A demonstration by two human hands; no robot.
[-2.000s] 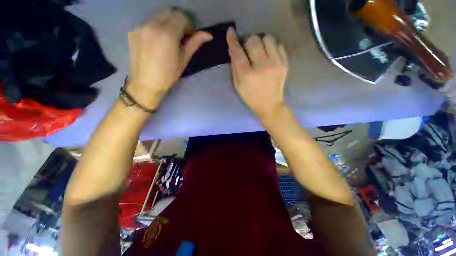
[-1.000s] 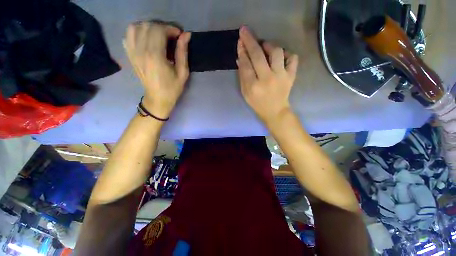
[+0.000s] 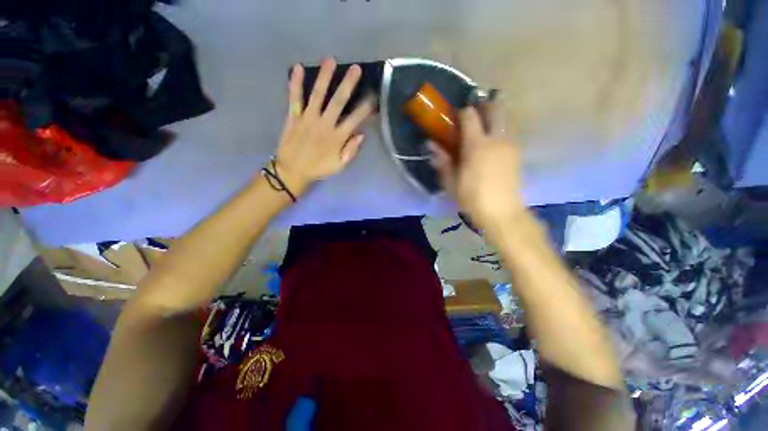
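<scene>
A small black fabric piece (image 3: 368, 77) lies flat on the pale blue-purple ironing table. My left hand (image 3: 324, 135) lies on it with fingers spread, holding nothing between them. My right hand (image 3: 484, 172), slightly blurred, grips the orange-brown handle of the steam iron (image 3: 408, 139). The iron's dark body with a white rim stands at the right end of the piece, just right of my left fingers. It hides that end, so I cannot tell how far it covers the fabric.
A black fabric heap (image 3: 109, 76) lies on a red plastic bag (image 3: 59, 164) at the table's left. The ironing table (image 3: 581, 93) has a brownish stain on the right. Grey and white cloth (image 3: 657, 295) lies below at the right.
My right hand has left the fabric and taken hold of the iron, which has moved left from the table's right side to the piece. My left hand has gone from pinching the left end to lying flat.
</scene>
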